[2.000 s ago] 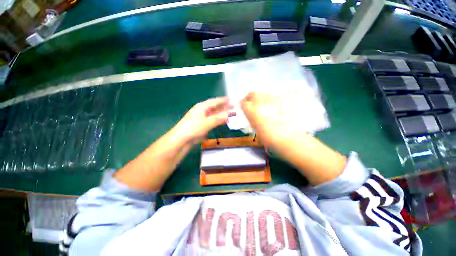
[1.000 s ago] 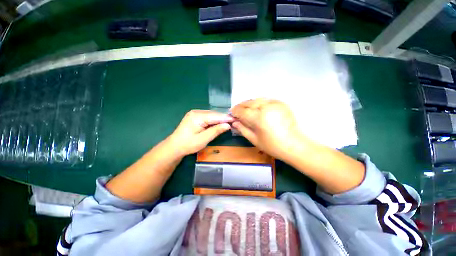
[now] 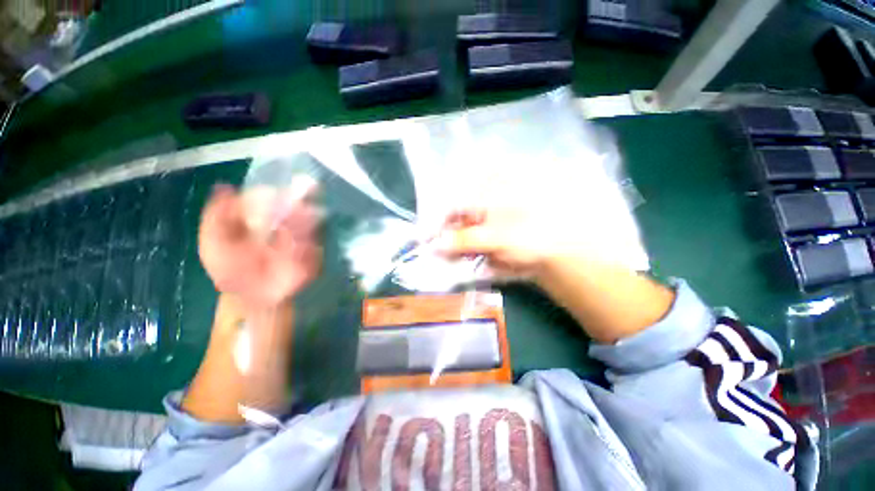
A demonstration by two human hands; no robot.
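Note:
A thin clear film (image 3: 384, 245) is spread between my hands, glossy and partly see-through. My right hand (image 3: 504, 240) pinches it near the milky-white flat film stack (image 3: 547, 163). My left hand (image 3: 261, 240) is raised at the left, blurred, with film around its fingers; whether it grips the film cannot be told. In front of my body, the orange jig (image 3: 432, 309) holds one dark and grey electronic unit (image 3: 432, 347) lying flat in its recess. Part of the film passes over the unit.
Clear ribbed trays (image 3: 82, 268) lie at the left. A tray with dark units (image 3: 815, 209) is at the right. Several units (image 3: 518, 65) lie on the conveyor behind a white rail (image 3: 206, 153). A pale post (image 3: 715, 53) stands at the back right.
The hands were together above the jig. My left hand has moved left and up, and clear film is now spread between the hands. The unit stays in the jig.

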